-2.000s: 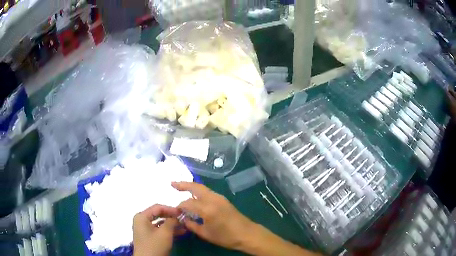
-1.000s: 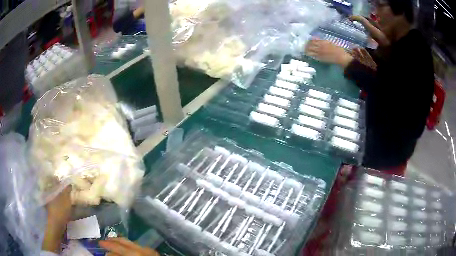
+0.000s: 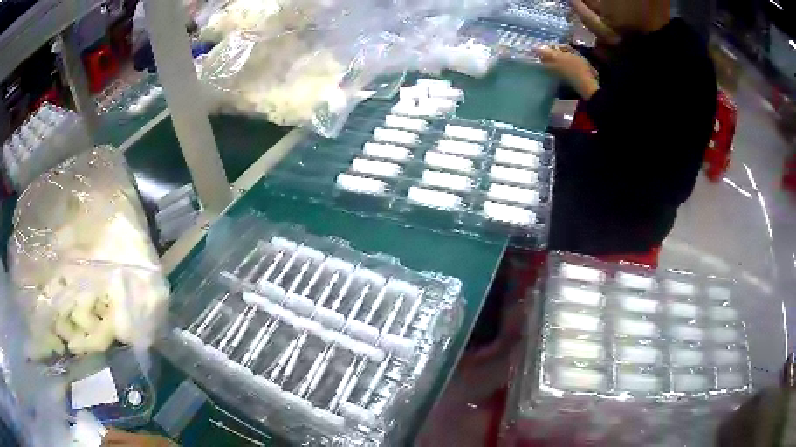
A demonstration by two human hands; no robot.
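Only a small blurred part of a hand, probably my right hand (image 3: 140, 439), shows at the bottom left edge; its fingertips are cut off, so its grip is hidden. My left hand is out of the picture. The clear stem tray (image 3: 229, 281) lies on the green bench, with rows of thin pale rods and white caps. A bright white patch (image 3: 87, 431), perhaps cotton, shows beside the hand. A clear rectangular piece (image 3: 181, 408) and thin loose rods (image 3: 240, 428) lie left of the tray's near corner.
A bag of cream pieces (image 3: 83, 244) stands at the left, behind a clear lid with a white label (image 3: 93, 388). Trays of white cylinders lie beyond the stem tray (image 3: 476, 229) and at the right (image 3: 646, 393). A metal post (image 3: 188, 113) rises behind. A person (image 3: 646, 113) works at the far right.
The view has swung right, so the bench things sit further left. The hand at the cream bag one second ago is out of view. The other person's hands and head have moved.
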